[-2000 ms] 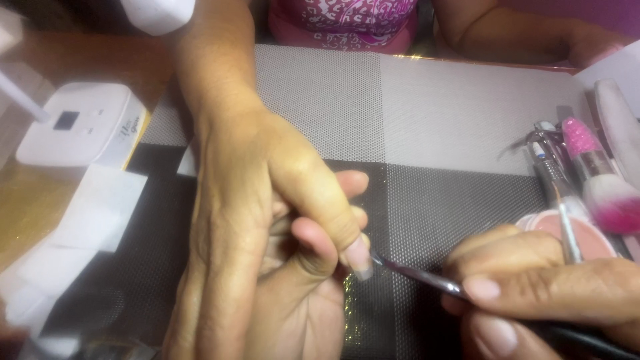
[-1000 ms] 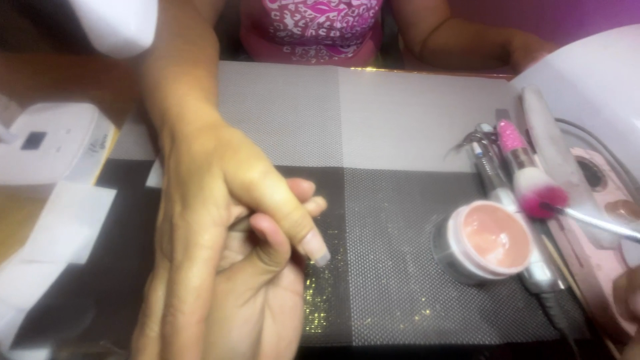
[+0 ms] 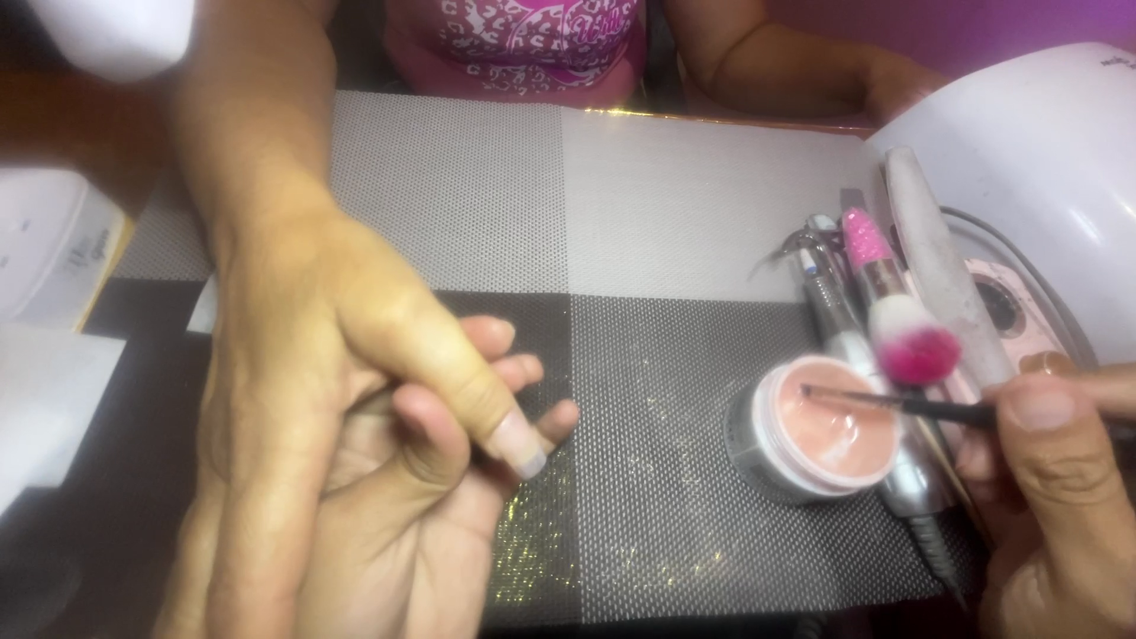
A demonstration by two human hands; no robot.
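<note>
My left hand (image 3: pixel 408 532) lies palm up under the hand of a person (image 3: pixel 275 355) seated across the table and holds it, my thumb against its thumb. That thumb points down to the right and bears a long, pale nail (image 3: pixel 517 444). At the right edge my right hand (image 3: pixel 1056 470) grips a thin, dark-handled nail brush (image 3: pixel 941 409). The brush's tip is in the open jar of pink gel (image 3: pixel 834 435), at the upper left of the gel.
Right of the jar lie a pink and white dust brush (image 3: pixel 910 333), an electric nail drill handpiece (image 3: pixel 834 306), a nail file (image 3: pixel 945 257) and a pink device (image 3: pixel 1021 311), beside a white curved lamp (image 3: pixel 1065 177). White sheets (image 3: pixel 53 390) and a white box-shaped device (image 3: pixel 53 240) are at left.
My right hand has left the person's thumb nail, where the brush was two seconds ago, and is now at the jar with the brush tip in it. My left hand still holds the person's hand.
</note>
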